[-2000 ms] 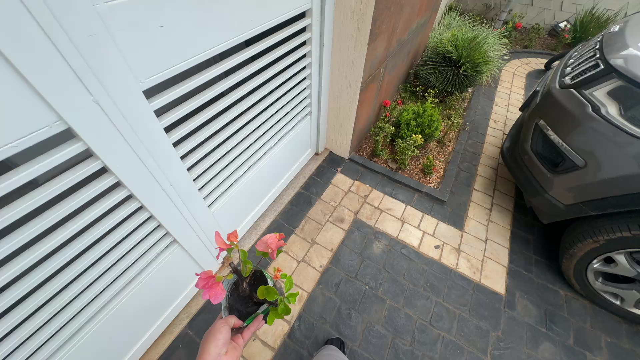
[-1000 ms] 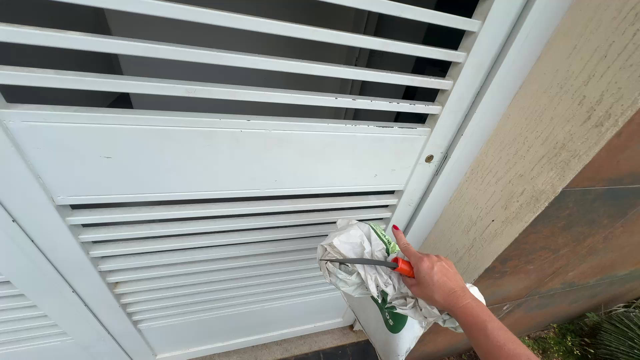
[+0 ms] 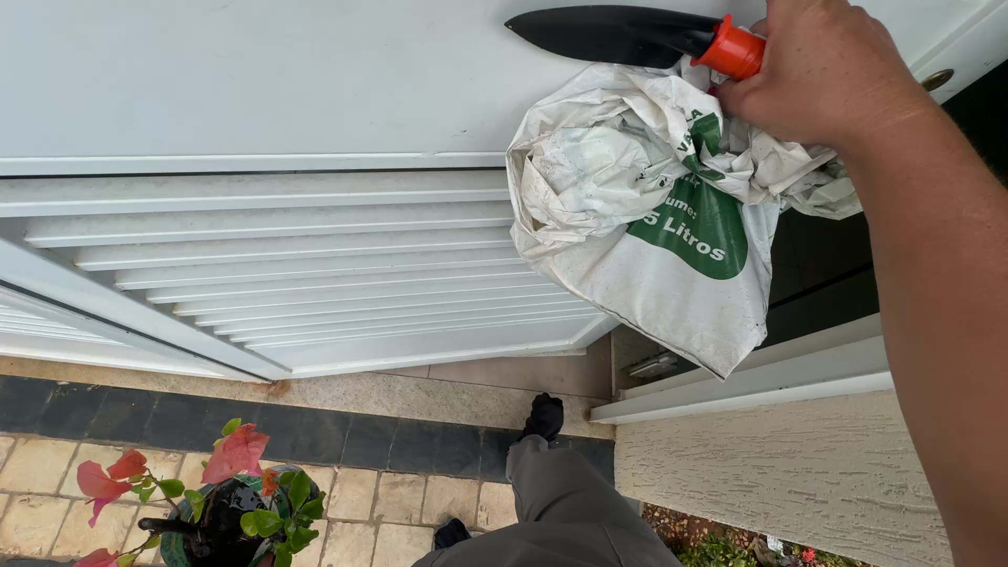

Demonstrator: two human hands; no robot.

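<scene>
My right hand point(image 3: 819, 75) grips a garden trowel point(image 3: 622, 35) by its orange collar end, black blade pointing left, together with the gathered top of a white plastic sack point(image 3: 677, 236) with green print. The sack hangs crumpled below the hand, in front of the white slatted metal door point(image 3: 244, 87). At the lower left is a potted bougainvillea point(image 3: 228, 512) with pink bracts, green leaves and dark soil. My left hand is not in view, and whatever holds the pot is hidden.
The door stands ajar, with a dark gap and a white frame point(image 3: 756, 386) on the right. Below are a stone sill point(image 3: 441, 398), dark and beige paving, and my feet. A textured wall point(image 3: 772, 465) and a planted bed point(image 3: 709, 543) lie at the lower right.
The door, shut a second ago, now stands ajar. The right hand still holds the sack and trowel. The potted plant, out of view a second ago, shows again at the lower left.
</scene>
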